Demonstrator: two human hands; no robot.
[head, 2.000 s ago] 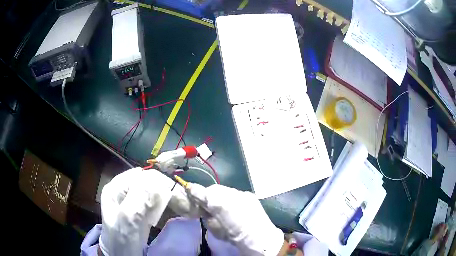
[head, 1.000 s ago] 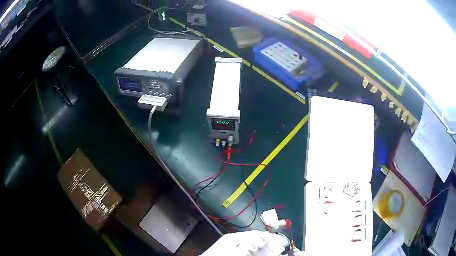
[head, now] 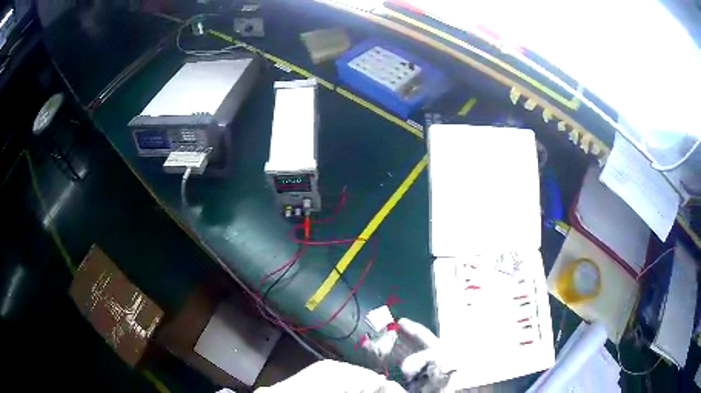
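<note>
A small white square module (head: 379,318) with red wire lies on the green bench mat, left of the open foam box (head: 492,357). A white-gloved hand (head: 330,378), apparently my left hand, is cut off by the bottom edge; its fingers are not distinct. Beside the module are blurred white shapes with red parts (head: 415,345); I cannot tell whether they are gloved fingertips or clips. My right hand cannot be made out surely. The power supply (head: 294,127) has lit digits and red and black leads (head: 360,288) running over the mat.
A wider grey meter (head: 196,96) with a cable stands at left. A blue case (head: 392,73) is at the back. Yellow tape (head: 578,279), papers (head: 588,368) and folders lie at right. A brown carton (head: 115,303) is below the bench edge at left.
The view has swung twice; the bench things now sit left of where they were one second ago. The hands are lower than two seconds ago and mostly cut off.
</note>
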